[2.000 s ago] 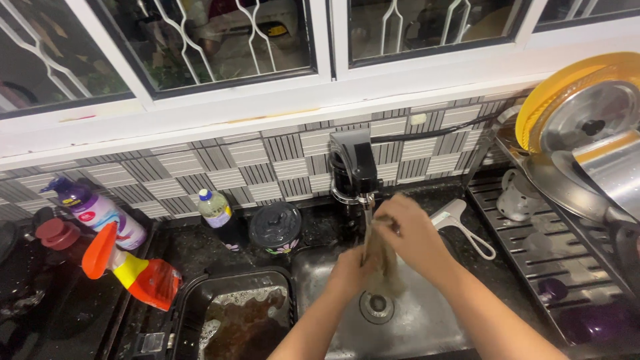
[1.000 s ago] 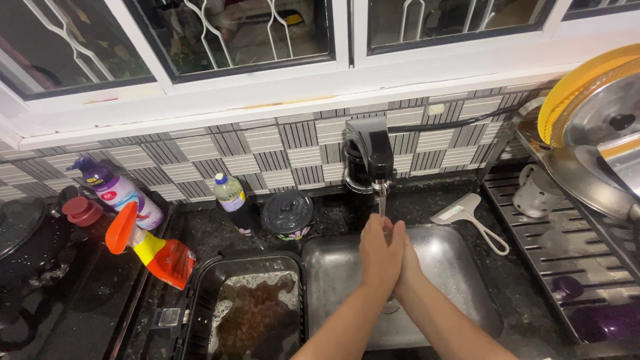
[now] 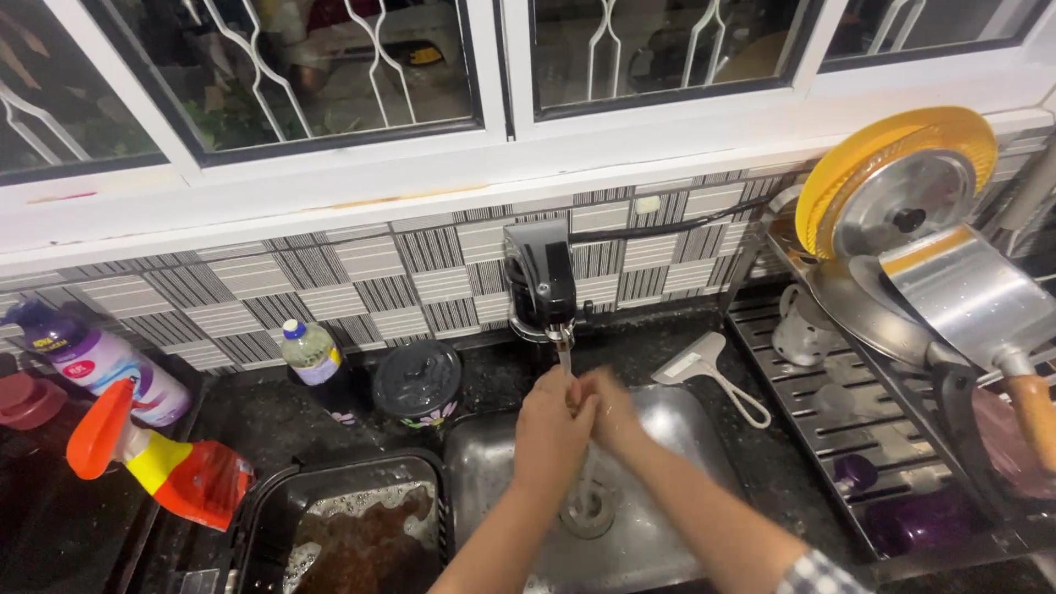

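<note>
Under the black faucet (image 3: 551,289), my left hand (image 3: 554,425) and my right hand (image 3: 612,412) are close together, and a stream of water falls onto them. The right hand is blurred. Between the fingers a small brownish bit shows, too little to identify. Both hands are over the stainless steel sink (image 3: 685,511), whose round drain (image 3: 587,510) lies below them. Left of the sink stands a black plastic basin (image 3: 441,495) with brown, foamy liquid.
A white squeegee (image 3: 691,363) lies right of the sink. Further right, a metal dish rack (image 3: 792,396) holds a saucepan (image 3: 965,289), a frying pan and a yellow plate (image 3: 891,136). A red spray bottle (image 3: 198,478), a detergent bottle (image 3: 313,363) and a lidded black container (image 3: 418,381) stand left.
Two seconds ago a brownish cloth hung from my hands; one second ago the hands were pressed together under the water. Now they are slightly apart at the fingers.
</note>
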